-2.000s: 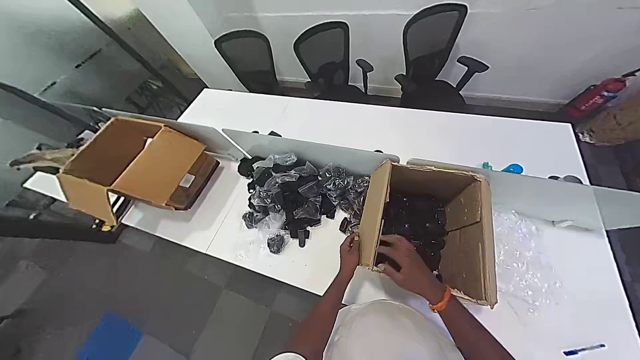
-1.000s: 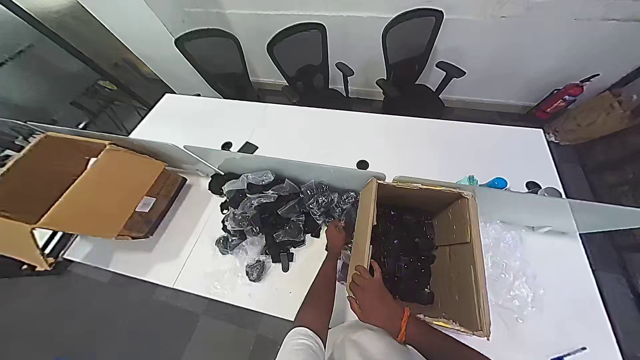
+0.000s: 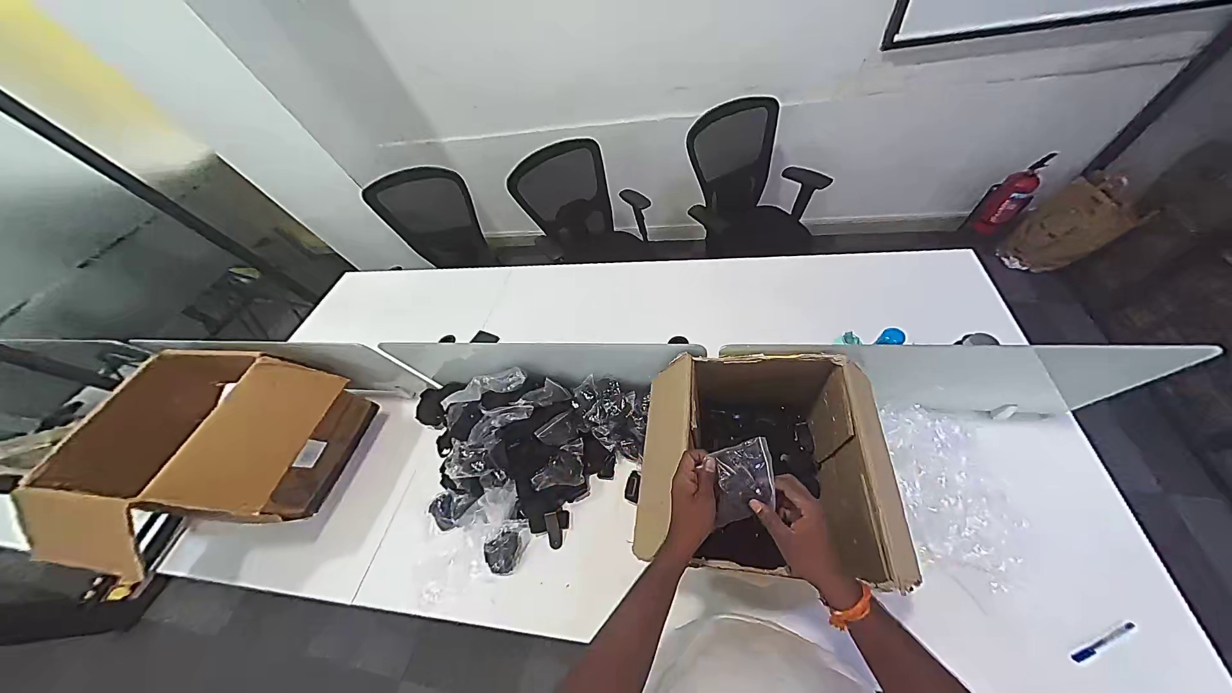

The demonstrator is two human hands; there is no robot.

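Note:
My left hand (image 3: 695,496) and my right hand (image 3: 797,525) hold a clear plastic bag (image 3: 743,476) between them, over an upright cardboard box (image 3: 667,462). Whether anything is inside the bag cannot be told. Dark items (image 3: 770,428) lie down in the box, too small to name. Left of the box spreads a pile of black items (image 3: 534,448), many wrapped in clear plastic. One wrapped black item (image 3: 503,551) rests at the pile's near edge. A small black piece (image 3: 632,487) lies close to the box's left flap.
Crumpled clear plastic bags (image 3: 948,491) are heaped right of the box. An opened cardboard box (image 3: 241,438) stands at the left. A low frosted divider (image 3: 539,361) runs along the white table. A pen (image 3: 1103,642) lies near the right edge, and mesh chairs (image 3: 736,183) stand behind.
My left hand has moved from the pile's edge to above the box. A clear bag now shows between both hands. My right hand has left the box's near edge. The view has tilted up.

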